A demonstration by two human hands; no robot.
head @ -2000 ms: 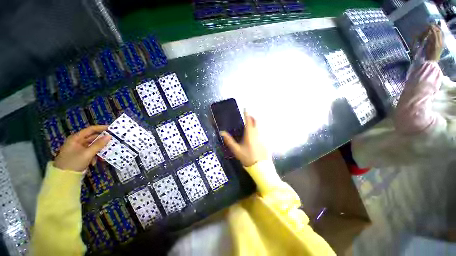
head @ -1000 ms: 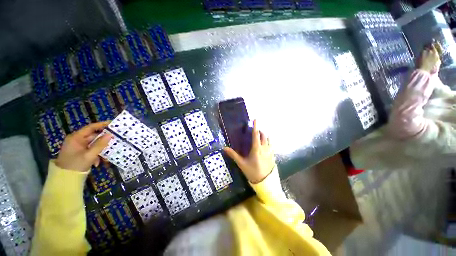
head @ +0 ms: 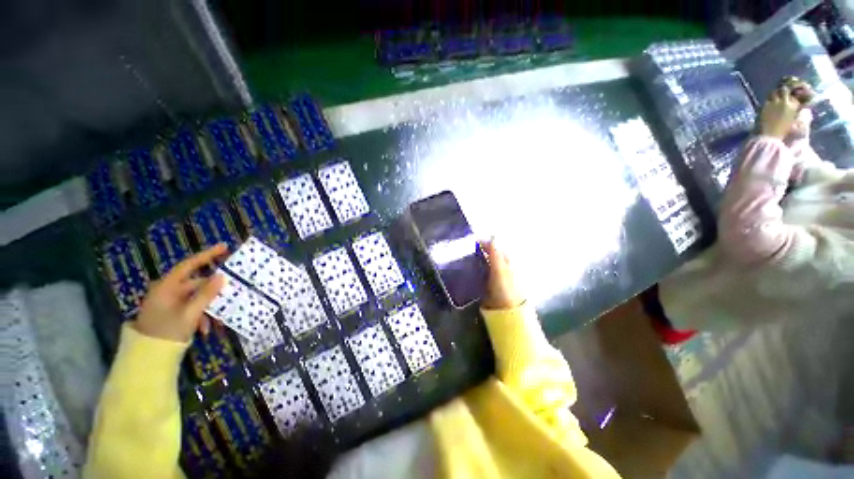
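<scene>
My left hand [head: 178,301] pinches white dotted metal dome sheets [head: 245,307] by a corner, above the rows of boards at left. A second held-looking sheet angles to the right and overlaps the boards under it. My right hand [head: 501,276] is at the right long edge of a black smartphone [head: 451,251], fingers mostly hidden behind it. The phone is tilted and shows a bright reflection. Blue keypad boards [head: 229,150] lie in rows at the back and left. Boards covered with white dotted sheets [head: 377,264] lie between my hands.
Strong glare [head: 534,196] covers the bench right of the phone. White dotted pieces [head: 655,182] and stacked trays [head: 702,98] lie farther right, near another person's sleeve [head: 757,187]. A cardboard box [head: 632,384] is below right. Sheet stock [head: 37,402] and cloudy film [head: 70,341] are far left.
The phone has tilted and now reflects light; my right hand has shifted from its lower face to its right edge. My left hand keeps its pinch. The view has shifted slightly.
</scene>
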